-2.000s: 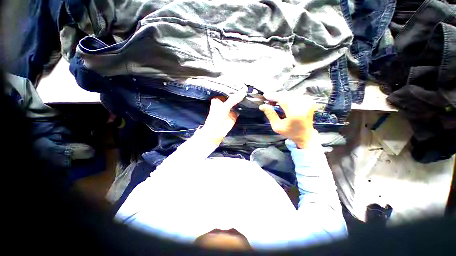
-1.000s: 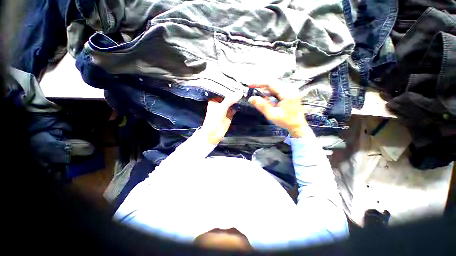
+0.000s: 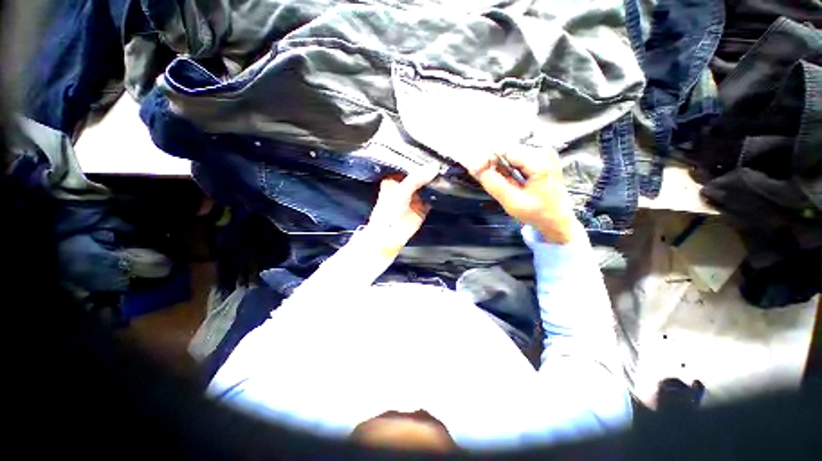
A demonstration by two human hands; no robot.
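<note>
A large denim garment [image 3: 342,99] lies in front of me, its pale grey inside up and its dark blue outside showing along the near edge. Small bright dots run along the button placket [image 3: 333,162]. My left hand [image 3: 402,205] pinches the placket edge near the middle. My right hand [image 3: 530,191] is just to its right, fingers at the garment edge, with a small dark tool, likely thread snips [image 3: 512,169], held in it and mostly hidden. I cannot make out any thread end.
The white table edge [image 3: 131,149] shows at left. Black garments [image 3: 766,126] are heaped at right. More blue denim [image 3: 68,81] lies at upper left, and grey-blue cloth [image 3: 104,257] hangs at left. A pale surface with scraps [image 3: 721,333] is at lower right.
My right hand has moved slightly right, and the dark tool now points up between its fingers. My left hand stays at the placket. The garment has shifted slightly right in view.
</note>
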